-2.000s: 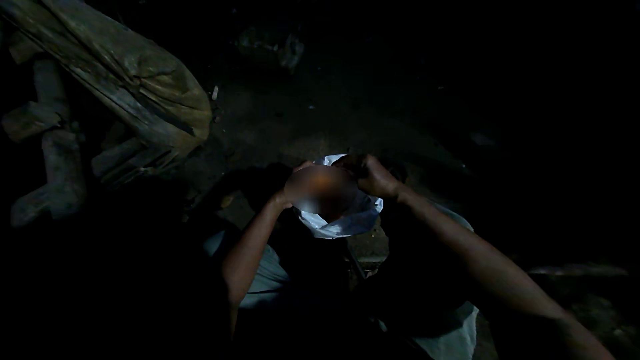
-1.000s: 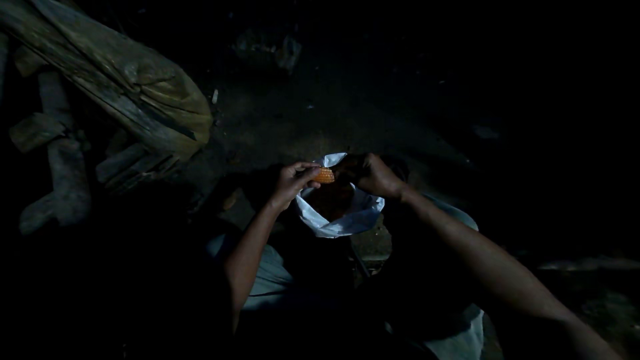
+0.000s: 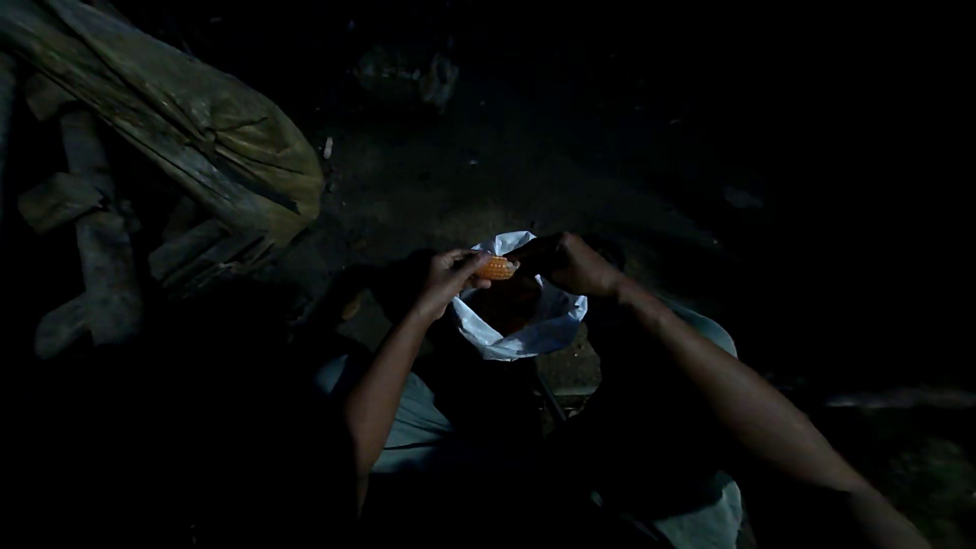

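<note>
My left hand (image 3: 455, 279) grips an orange ear of corn (image 3: 497, 268) between thumb and fingers, above the left rim of a white woven sack (image 3: 512, 347). The sack stands with its mouth folded down between my knees, and its inside is dark, with brownish-orange contents that I cannot make out. My right hand (image 3: 577, 265) is at the sack's right rim, just right of the ear. Its fingers are curled and in deep shadow, so what it holds cannot be told.
Cut logs (image 3: 107, 263) lie at the left. Beside them slants a large yellowish-brown covered bundle (image 3: 252, 145). A dim object (image 3: 408, 76) sits on the dark ground beyond the sack. A long pale strip (image 3: 900, 399) lies at the right.
The ear in my left hand shows more plainly than two seconds ago, when that spot was blurred. Both hands have stayed over the sack.
</note>
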